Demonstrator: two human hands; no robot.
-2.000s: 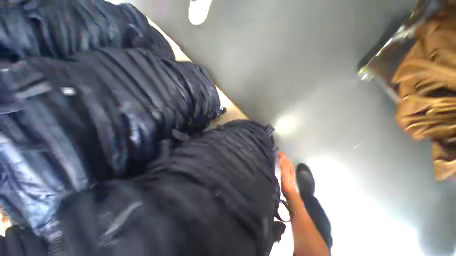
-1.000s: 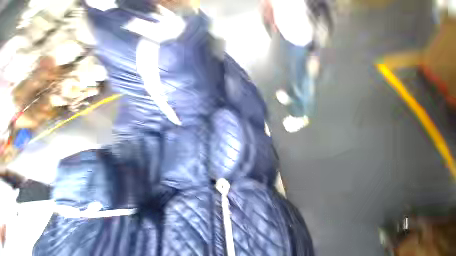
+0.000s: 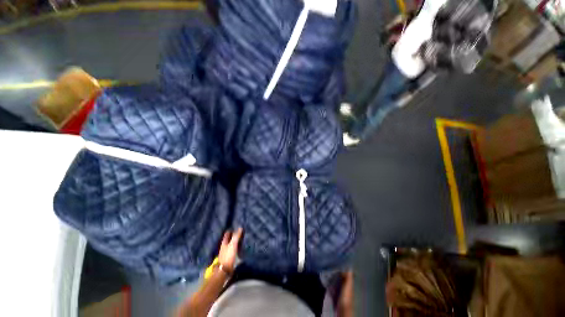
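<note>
Navy quilted backpack bundles stand close together in front of me. The near right bundle [image 3: 272, 213] has a vertical white tie strip [image 3: 302, 226] with a knot on top. The left bundle [image 3: 142, 198] has a white strip [image 3: 133, 155] across it. A far bundle [image 3: 248, 43] has a slanted strip and a white tag. My left hand [image 3: 230, 249] touches the near bundles at the gap between them, fingertips up and slightly apart. At the bottom right, a blurred part of my right arm [image 3: 346, 294] shows; its hand cannot be made out.
A white table [image 3: 37, 186] is at the left. An open brown and red carton [image 3: 68, 99] is on the floor behind it. A person [image 3: 409, 56] is at the upper right. A yellow floor line [image 3: 455, 186], cartons [image 3: 520, 155] and brown bags [image 3: 421, 282] are at the right.
The view has swung from dark bundles beside a foot to the tied quilted bundles, now sharper. My left hand has appeared against them. The person at the upper right is bent further over.
</note>
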